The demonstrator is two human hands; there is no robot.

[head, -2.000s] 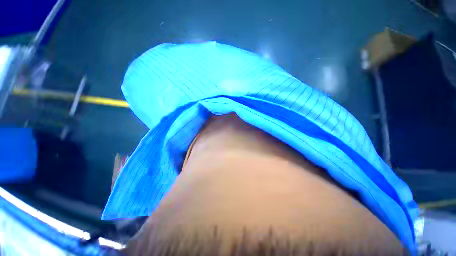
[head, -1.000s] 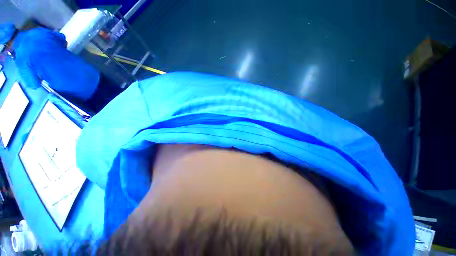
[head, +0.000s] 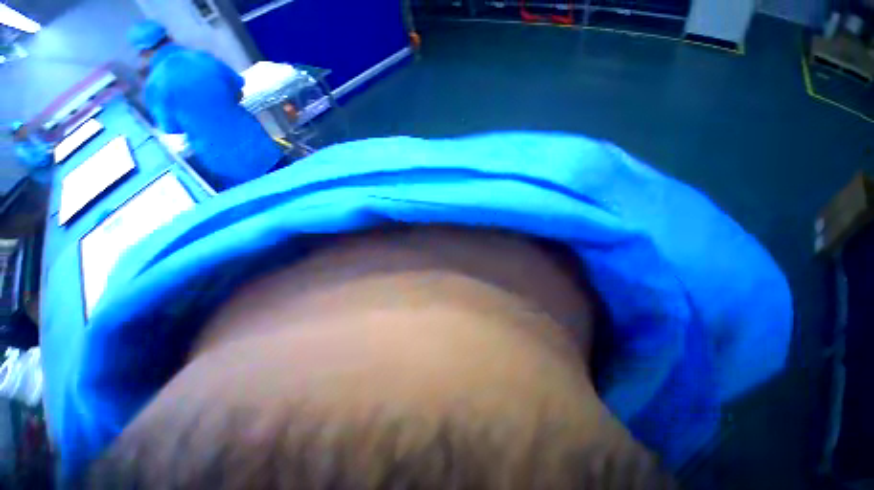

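Observation:
A large white flat panel (head: 129, 230) with a dark edge lies on the blue bench (head: 59, 263) at the left, partly hidden by the wearer's blue smock (head: 537, 167). A second white panel (head: 98, 180) and a smaller-looking third one (head: 79, 140) lie farther along the bench. The smock, neck and hair fill the middle and bottom of the picture. Neither my left hand nor my right hand is in view.
A person in blue workwear and cap (head: 203, 105) stands beside the bench. A trolley (head: 311, 96) with a white pile is behind them, near a blue partition (head: 331, 43). A cardboard carton (head: 845, 215) is at the right edge above a dark block (head: 853, 354).
The view has tilted and swung, so more of the bench, the whole co-worker, the partition and the far floor show. The carton now sits lower at the right edge.

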